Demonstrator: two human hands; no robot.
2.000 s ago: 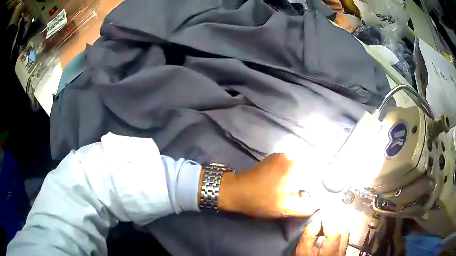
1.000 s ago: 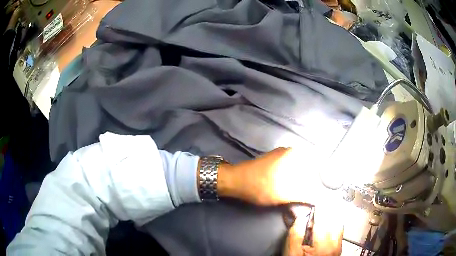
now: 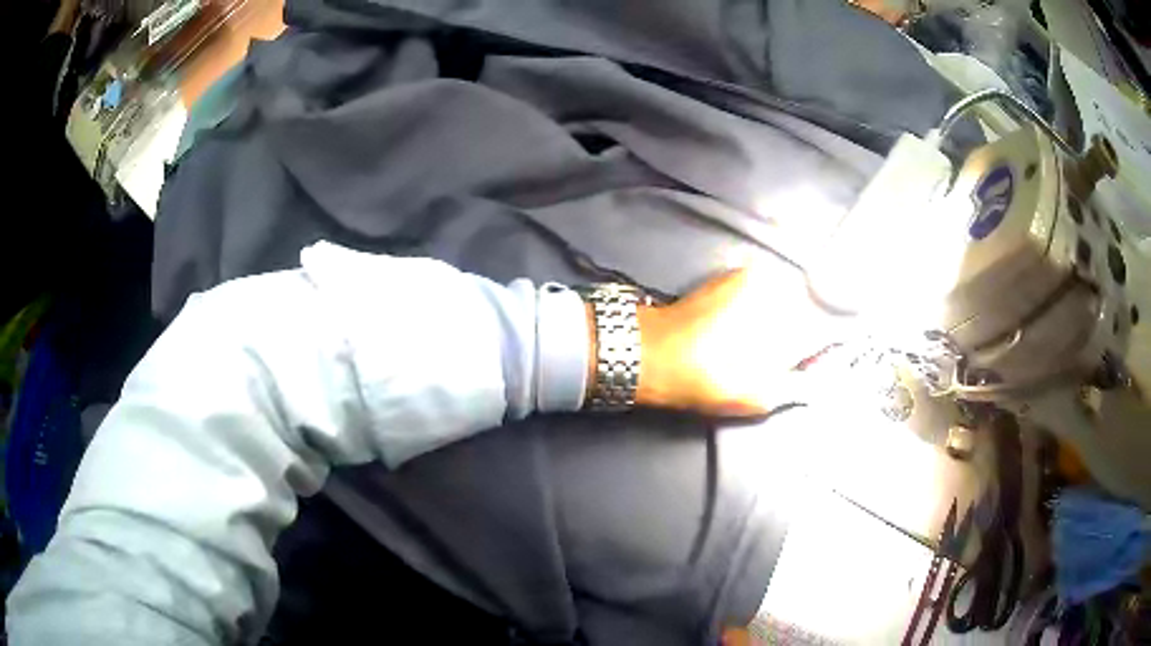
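Observation:
A large grey cloth (image 3: 417,164) lies in folds across the table and down towards my lap. My left hand (image 3: 713,341), with a metal watch at the wrist, lies on the cloth beside the needle area. Its fingers are lost in the lamp glare, so their grip does not show. A small skin-coloured bit at the bottom edge may be my right hand (image 3: 736,636), almost wholly cut off. The cream sewing machine head (image 3: 1035,240) with a blue oval badge stands at the right. The presser foot and needle are hidden by glare.
The bright white lamp (image 3: 903,189) hangs on a bent arm. Scissors with dark looped handles (image 3: 985,587) lie right of the machine bed, near blue fluffy cloth (image 3: 1098,543). Plastic-covered peach-tan material (image 3: 240,48) is at the far left. A blue basket-like thing (image 3: 35,442) is at the left edge.
My right hand, earlier by the needle with a small dark tool, has dropped almost out of view. My left hand sits farther right and higher in the picture. The whole view has shifted, the machine now appearing higher.

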